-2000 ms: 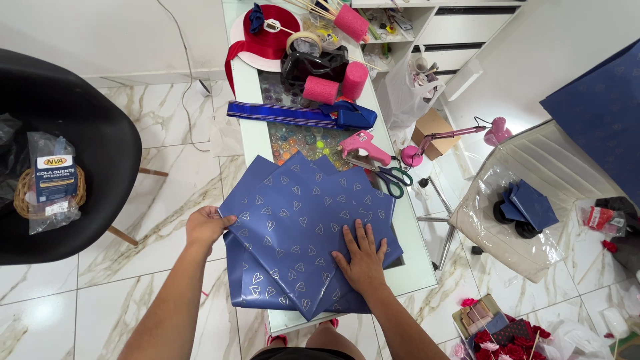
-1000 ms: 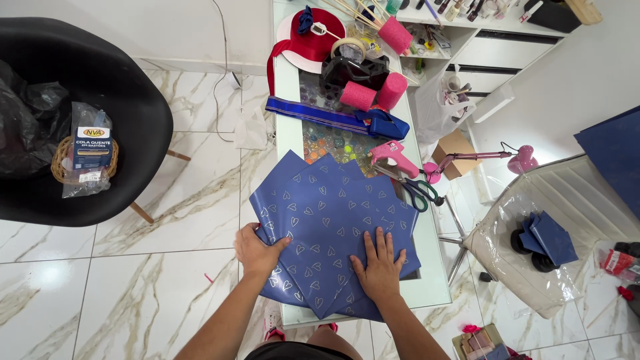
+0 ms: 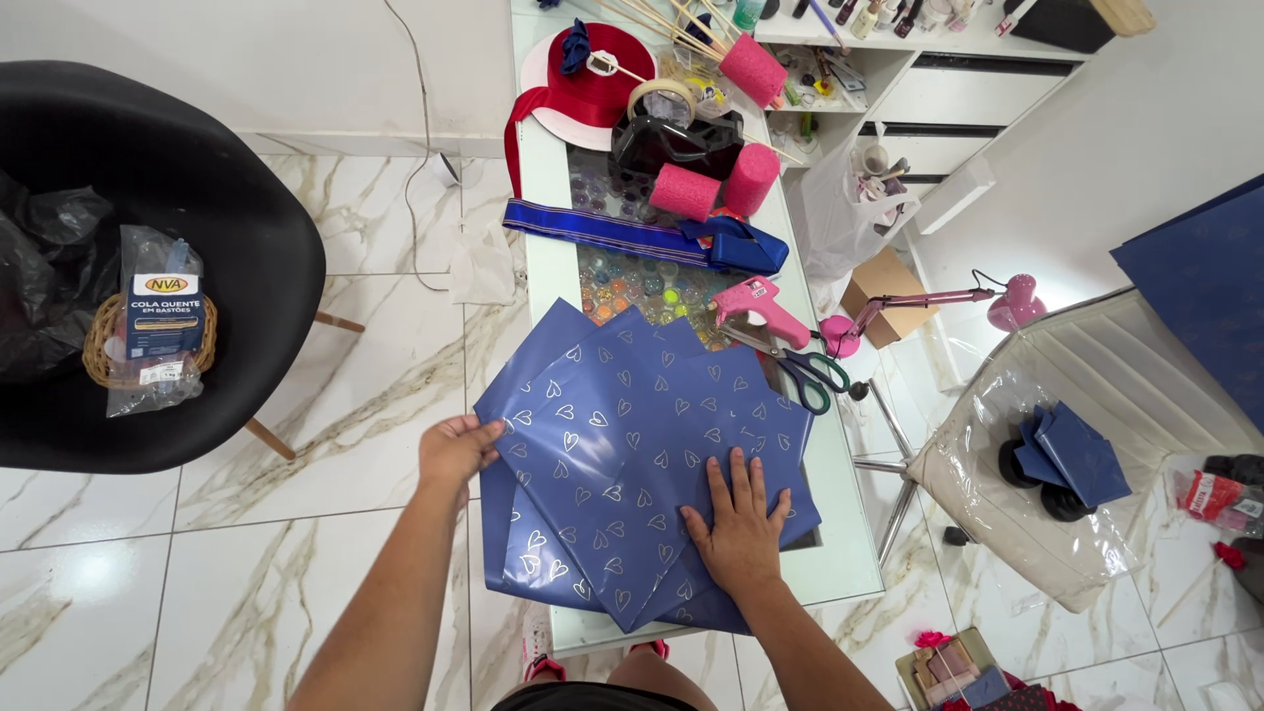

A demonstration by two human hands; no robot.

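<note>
Overlapping sheets of blue wrapping paper with gold heart outlines (image 3: 612, 444) lie fanned on a glass-topped table (image 3: 839, 553). My left hand (image 3: 459, 449) pinches the sheets' left edge between thumb and fingers. My right hand (image 3: 739, 523) rests flat, fingers spread, on their lower right part. Just beyond the paper are scissors with dark handles (image 3: 812, 380) and a pink hot glue gun (image 3: 760, 308). Farther up lies a blue ribbon (image 3: 612, 235) with a bundled end, near pink foam cylinders (image 3: 684, 192).
A red ribbon spool (image 3: 617, 89), a tape roll (image 3: 662, 103) and wooden sticks crowd the table's far end. A black chair (image 3: 267, 257) stands left, holding a wicker basket and a glue stick packet. At right are a pink lamp (image 3: 1015, 303) and a plastic-covered chair (image 3: 1076, 346).
My left hand has shifted its hold along the paper's left edge, and more of the lower-left sheets shows than one second ago. My right hand stays flat on the paper.
</note>
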